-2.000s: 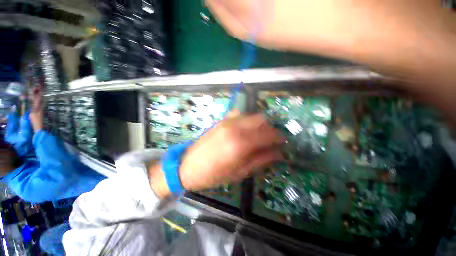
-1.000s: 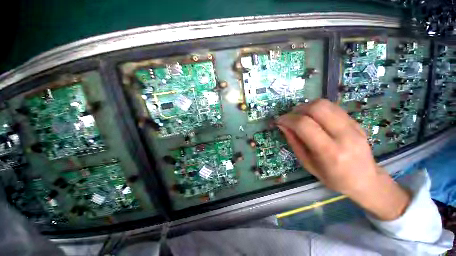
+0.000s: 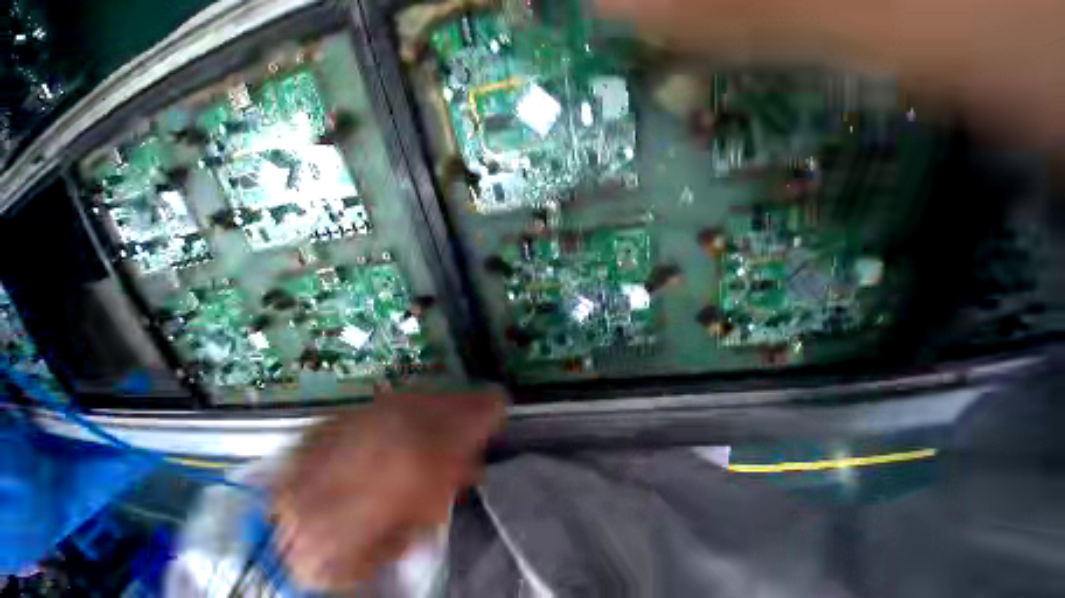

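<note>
Green circuit boards sit in carriers side by side. One board [image 3: 537,117] at upper middle has a yellow-orange line and a bright silver square heatsink. Another board [image 3: 578,292] lies below it, near the carrier's lower edge. My left hand [image 3: 385,479] is at the near conveyor rail, blurred, with a blue cord at its wrist; whether it holds anything is hidden. My right hand or forearm [image 3: 864,53] is a large blur across the upper right, over the boards there, cut off by the picture's edge; its fingertips cannot be made out.
A dark bar [image 3: 426,210] divides two carriers. The near rail [image 3: 701,409] runs across below them. A dark gap [image 3: 58,257] lies at far left. A person's blue sleeve [image 3: 70,502] is at lower left. Loose parts [image 3: 29,70] lie at upper left.
The view has shifted along the line. My right hand has moved from the boards to the upper right, close to the camera. My left hand is back in view at the near rail.
</note>
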